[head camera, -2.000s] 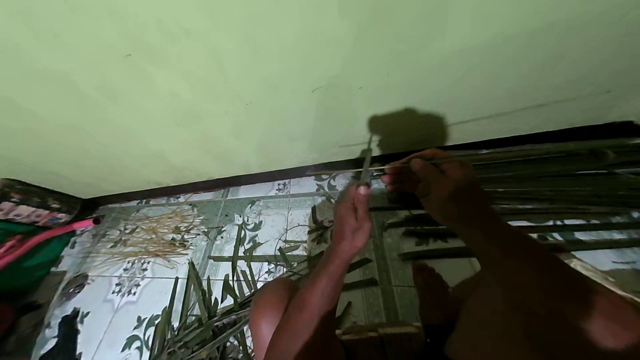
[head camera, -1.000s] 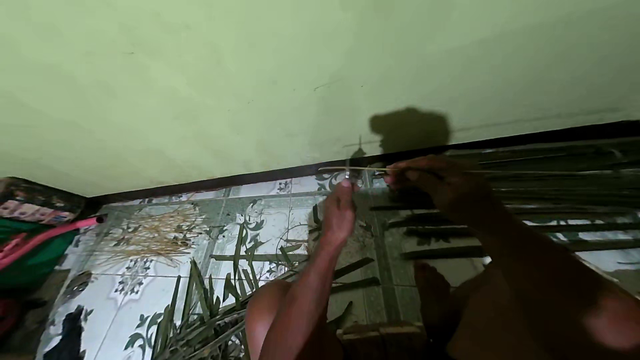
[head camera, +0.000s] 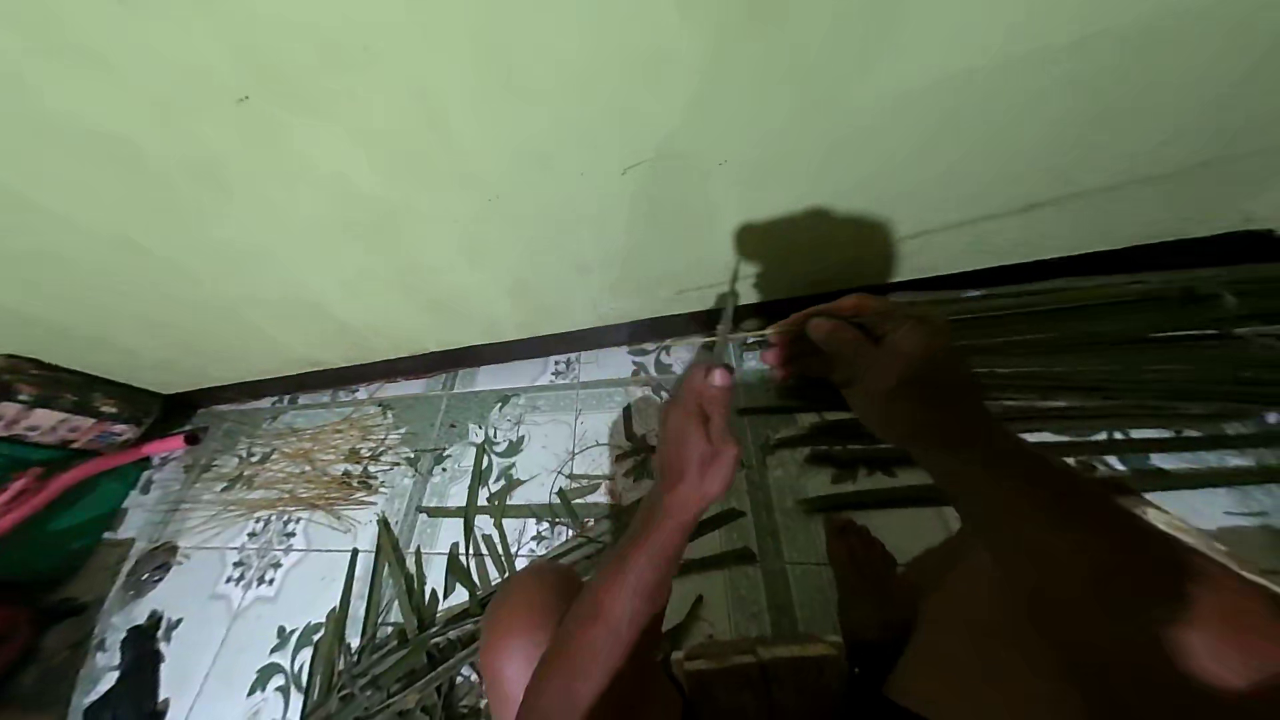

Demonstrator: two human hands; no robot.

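Observation:
My left hand (head camera: 700, 430) grips a knife (head camera: 726, 318), its blade pointing up toward the base of the wall; the handle is hidden in the fist. Close on the right, my right hand (head camera: 860, 345) pinches a thin pale strip (head camera: 752, 335) that runs to the blade. Long green leaf strips (head camera: 1080, 345) lie along the wall, partly behind my right hand and forearm. Cut green leaf pieces (head camera: 410, 640) are heaped on the tiles at lower left, beside my knee. Farther left, thin pale sticks (head camera: 310, 465) lie loosely spread.
A pale green wall (head camera: 400, 180) with a dark skirting (head camera: 480, 350) rises just beyond my hands. At the left edge are a pink tube-like thing (head camera: 100, 465), a green item (head camera: 85, 525) and a patterned box-like thing (head camera: 60, 415). A black thing (head camera: 138, 670) lies at lower left.
The knife blade lay low near the strip one second ago and now stands up clearly above my left hand. My right hand still holds the strip close by.

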